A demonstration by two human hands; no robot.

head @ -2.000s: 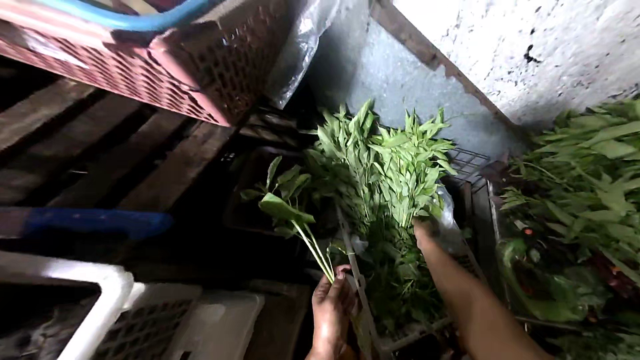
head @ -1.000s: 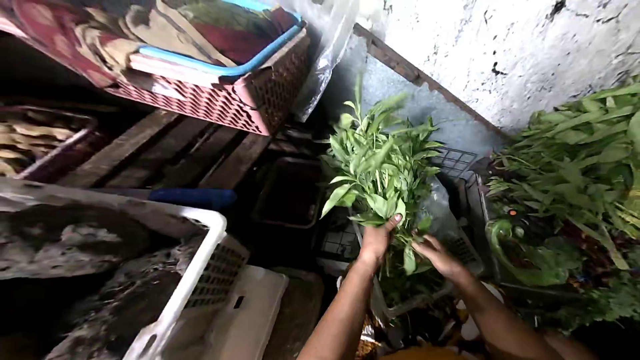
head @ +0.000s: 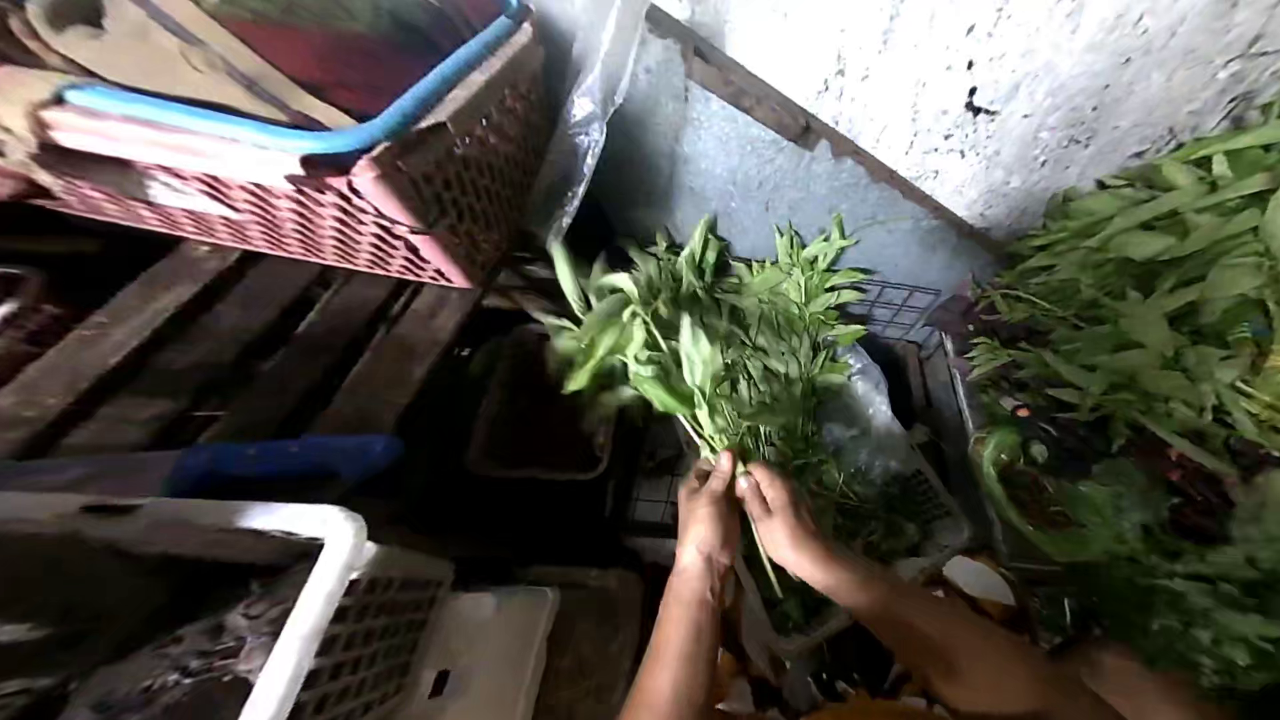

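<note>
My left hand (head: 710, 505) grips the stems of a bunch of leafy greens (head: 650, 340), whose leaves fan up and to the left, partly blurred. Right beside it, my right hand (head: 785, 515) has its fingers closed on the stems too, and a pale stem end sticks out below. Behind the hands, more leafy greens (head: 790, 330) stand upright; whether some belong to the held bunch I cannot tell. Beneath lies a plastic crate (head: 940, 500) with greens and a clear plastic bag (head: 870, 400).
A pink plastic basket (head: 300, 225) with a blue rim sits upper left on wooden slats (head: 390, 350). A blue-handled knife (head: 290, 462) lies behind a white crate (head: 340, 560). Heaped greens (head: 1150, 300) fill the right side, beside a white wall (head: 900, 80).
Two seconds ago my hands were apart, the left holding a few stems and the right at the upright greens. They came together at the stems and remain together.
</note>
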